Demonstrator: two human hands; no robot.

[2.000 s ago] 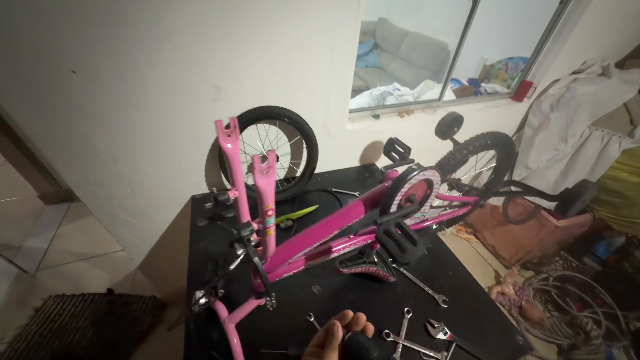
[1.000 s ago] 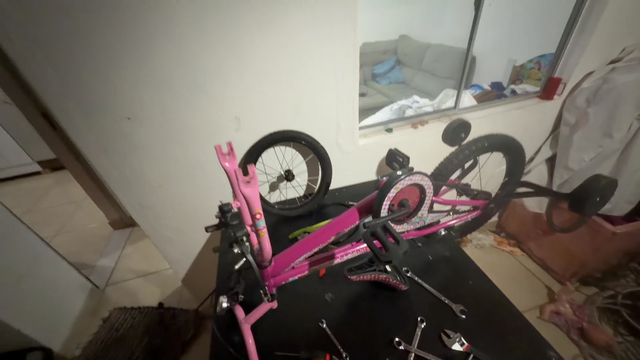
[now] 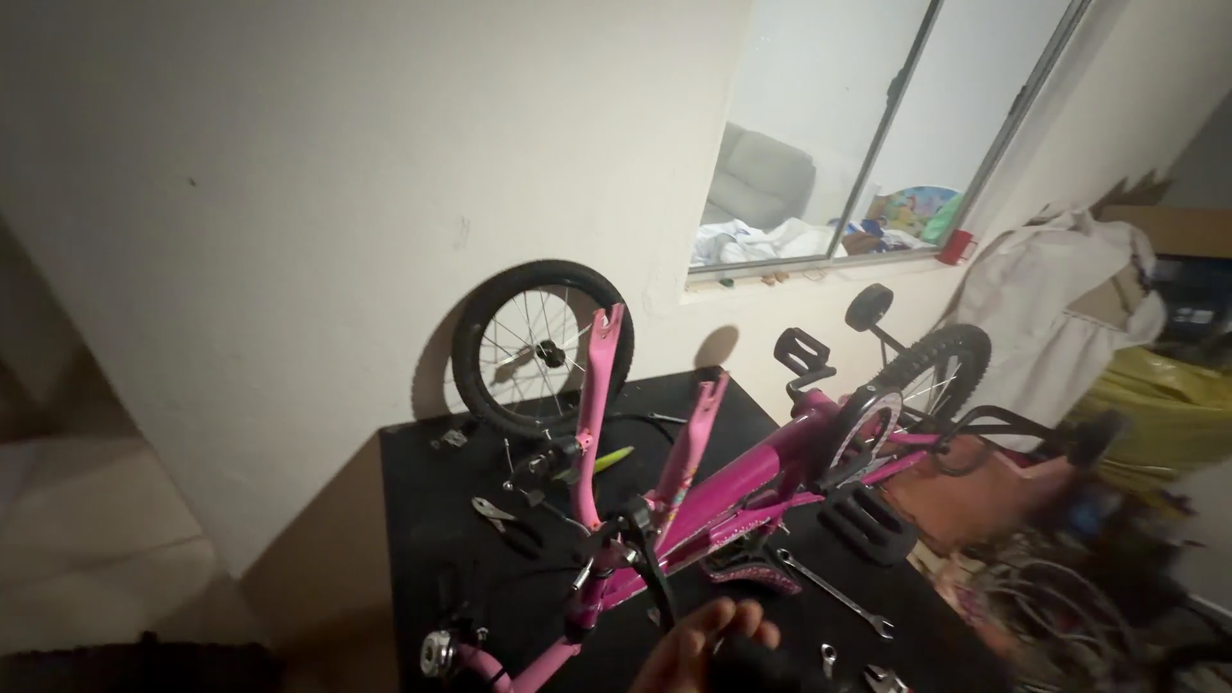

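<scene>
One hand, apparently my left hand (image 3: 707, 645), shows at the bottom middle with bent fingers. A dark, blurred shape lies against its fingers; whether they hold it I cannot tell. My right hand is out of view. Just beyond the fingers is an upside-down child's bicycle with a pink frame (image 3: 736, 481), its saddle (image 3: 756, 575) low down. The pink fork (image 3: 599, 385) points up with no wheel in it. A loose spoked wheel (image 3: 471, 356) leans on the wall behind. Right of the hand lie a combination wrench (image 3: 835, 589) and an adjustable wrench (image 3: 884, 680).
Pliers (image 3: 505, 525) lie on the black tabletop (image 3: 428, 549), left of the fork. The rear wheel (image 3: 967, 351), training wheel (image 3: 869, 306) and pedal (image 3: 804, 353) stick out rightward. A window (image 3: 866, 144) is above. Cables and cloths clutter the right.
The hand, out of sight one second ago, is back at the bottom edge. The view has shifted. The bicycle's fork legs, nearly in line one second ago, now show well apart.
</scene>
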